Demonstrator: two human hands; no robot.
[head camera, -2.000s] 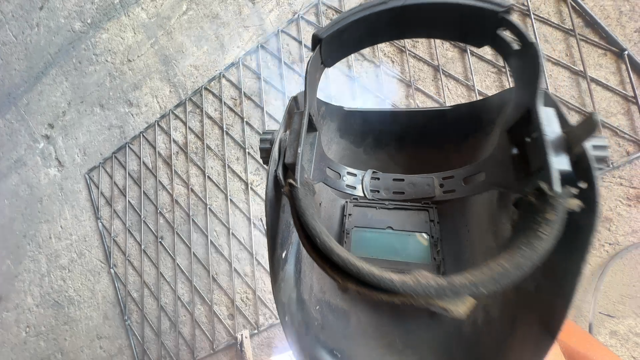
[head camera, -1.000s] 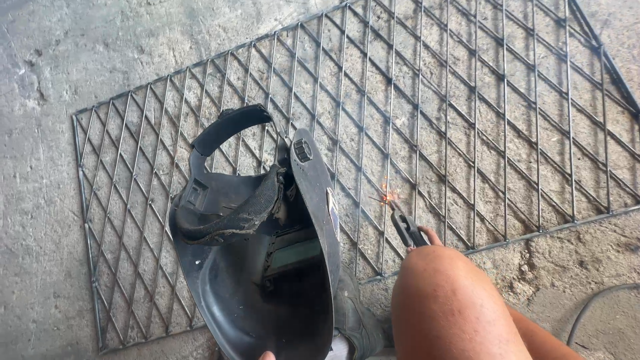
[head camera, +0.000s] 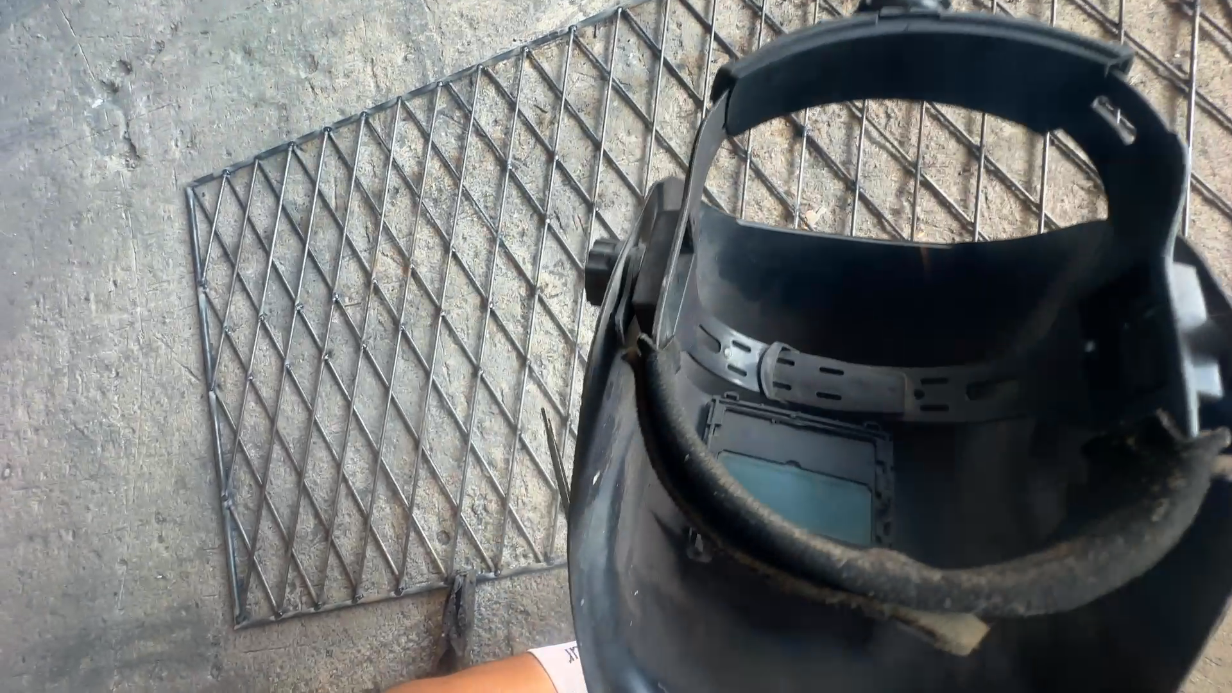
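A black welding helmet (head camera: 654, 577) fills the right half of the head view, its inside turned toward me. Its headband (head camera: 924, 67), worn sweatband (head camera: 866, 568) and greenish filter lens (head camera: 799, 496) show. Behind and below it lies a welded steel-rod grille (head camera: 404, 327) with a diamond pattern, flat on the concrete. Neither of my hands can be seen; the helmet covers much of the area where they could be. What holds the helmet is hidden.
Rough concrete floor (head camera: 96, 385) extends to the left of the grille. At the bottom edge, bare skin (head camera: 481, 676) and a bit of pale cloth (head camera: 561, 666) show beside the helmet. A dark object (head camera: 459, 616), not clear in kind, touches the grille's lower edge.
One second ago the helmet was lower and turned sideways, with a fingertip at its lower rim and an electrode holder near a glowing spot on the grille. Now the helmet is higher, covering that area.
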